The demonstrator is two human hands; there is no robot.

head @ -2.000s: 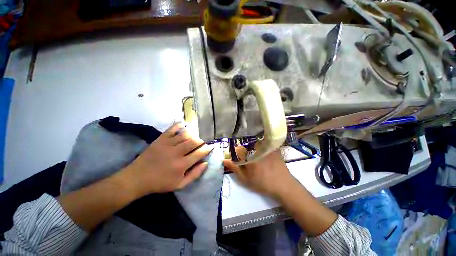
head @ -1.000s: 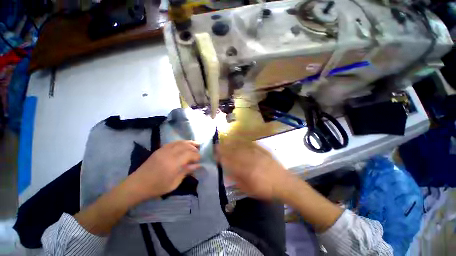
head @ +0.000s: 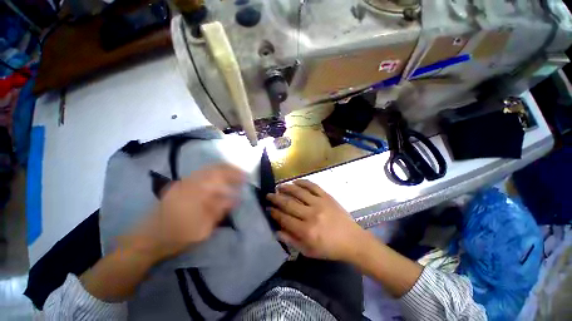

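The grey garment panel (head: 135, 188) with black strips lies on the white table left of and in front of the needle area, and hangs over the front edge. A black strip (head: 266, 178) runs along its right edge towards the presser foot (head: 274, 130). My left hand (head: 197, 204) is blurred over the middle of the panel; whether it grips cloth cannot be told. My right hand (head: 313, 219) lies with fingers slightly spread on the panel's black right edge. The sewing machine head (head: 351, 56) stands behind, its light bright on the cloth.
Black-handled shears (head: 411, 153) and a blue tool (head: 365, 142) lie right of the needle. Black cloth pieces (head: 483, 136) lie farther right. A blue plastic bag (head: 502, 244) is below the table's front edge. A black phone (head: 135, 24) is on the brown surface at the back left.
The cloth has come out from under the machine head towards me and lies more spread. Both hands have moved back from the needle. The view has shifted, showing more of the bed.
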